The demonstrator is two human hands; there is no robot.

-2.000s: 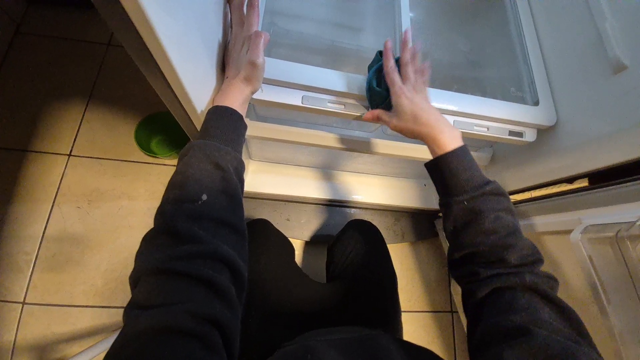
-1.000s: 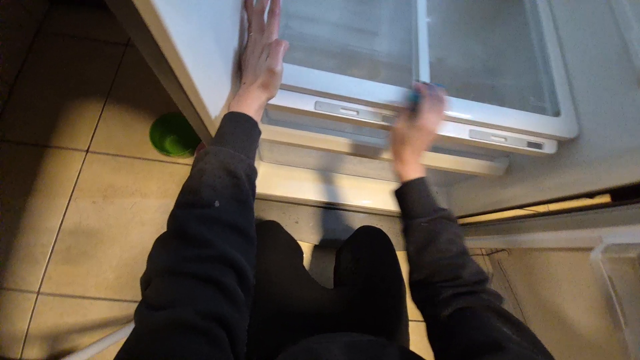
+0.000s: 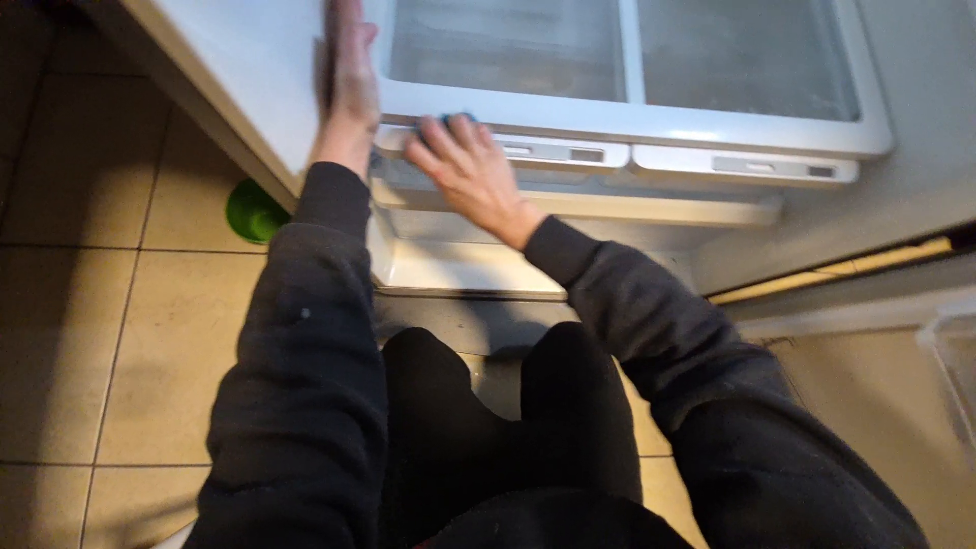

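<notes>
My left hand point(image 3: 353, 76) lies flat along the refrigerator's side wall point(image 3: 252, 69), its fingers pointing up and away, with nothing seen in it. Under the fingers of my right hand point(image 3: 473, 171) is a dark teal cloth or sponge point(image 3: 460, 119), mostly hidden. That hand is at the left end of the front edge of a refrigerator shelf point(image 3: 526, 107) with a white frame and clear panels. Two drawer fronts point(image 3: 564, 149) with grey sliders run just below the shelf edge.
A green bowl point(image 3: 255, 213) stands on the tiled floor point(image 3: 183, 335) left of the refrigerator. An open door with clear bins point(image 3: 953, 358) is at the right. My knees are close to the refrigerator's base point(image 3: 473, 271).
My right hand has moved left along the shelf's front edge with the teal cloth or sponge. My left hand has stayed against the side wall.
</notes>
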